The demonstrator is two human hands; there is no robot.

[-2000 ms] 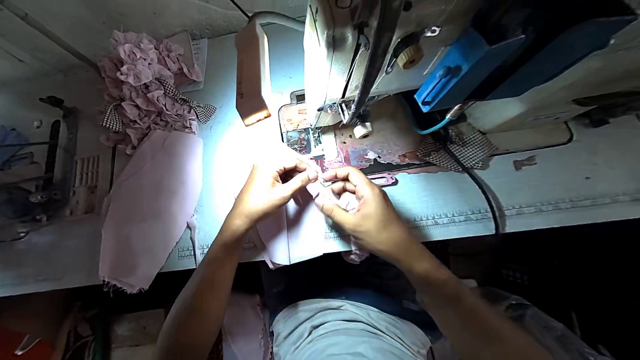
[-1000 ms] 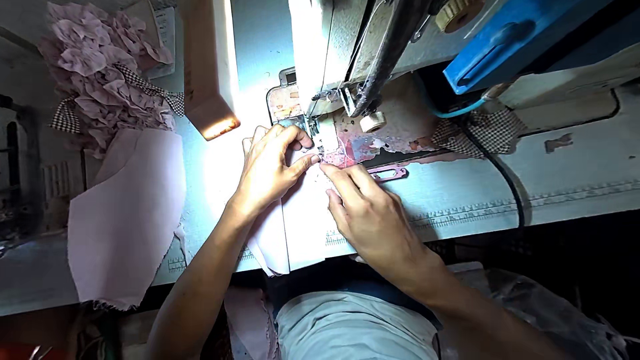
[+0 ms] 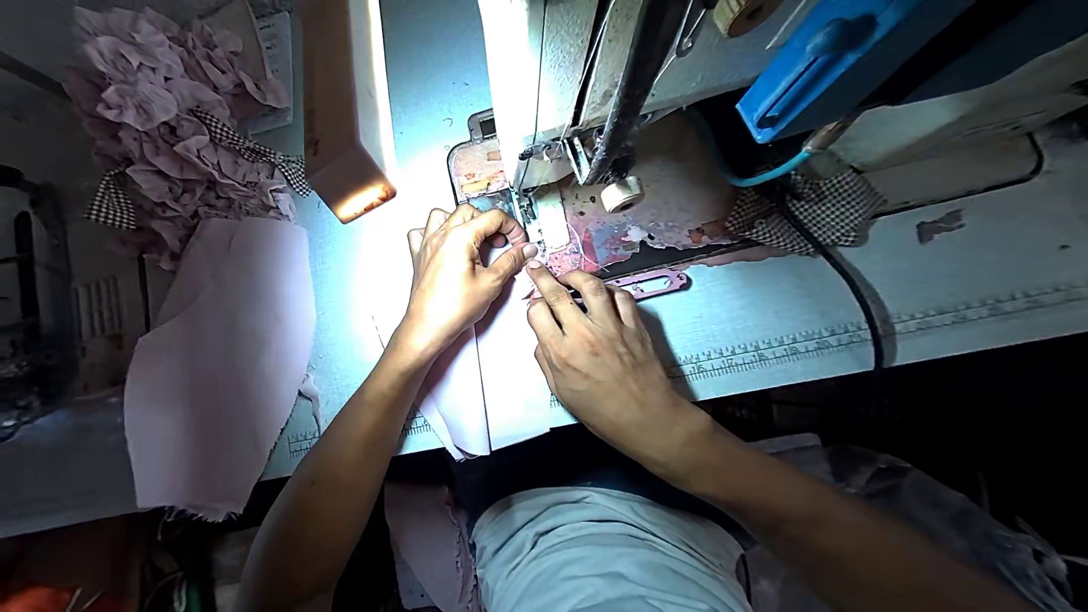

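Observation:
Under the lit head of a sewing machine (image 3: 544, 161), a light pink fabric piece (image 3: 510, 374) lies on the table and hangs slightly over its front edge. My left hand (image 3: 459, 272) pinches the fabric's upper end between thumb and forefinger, just in front of the presser foot (image 3: 524, 208). My right hand (image 3: 595, 348) rests on the fabric's right side, its index fingertip almost touching the left thumb. The exact edge between the fingertips is small and partly hidden. A pink slotted metal plate (image 3: 650, 285) lies right of the right hand's fingers.
Ruffled pink fabric (image 3: 170, 110) with checkered ties and a flat pink piece (image 3: 225, 365) lie at left. A box-shaped lamp or block (image 3: 344, 110) stands beside them. A checkered cloth (image 3: 824, 208), a black cable (image 3: 850, 289) and a blue machine part (image 3: 799, 76) are at right.
Both hands stay close together by the presser foot. My right hand has turned from pinching to lying flatter on the fabric, its fingers pointing up-left. The view has moved closer.

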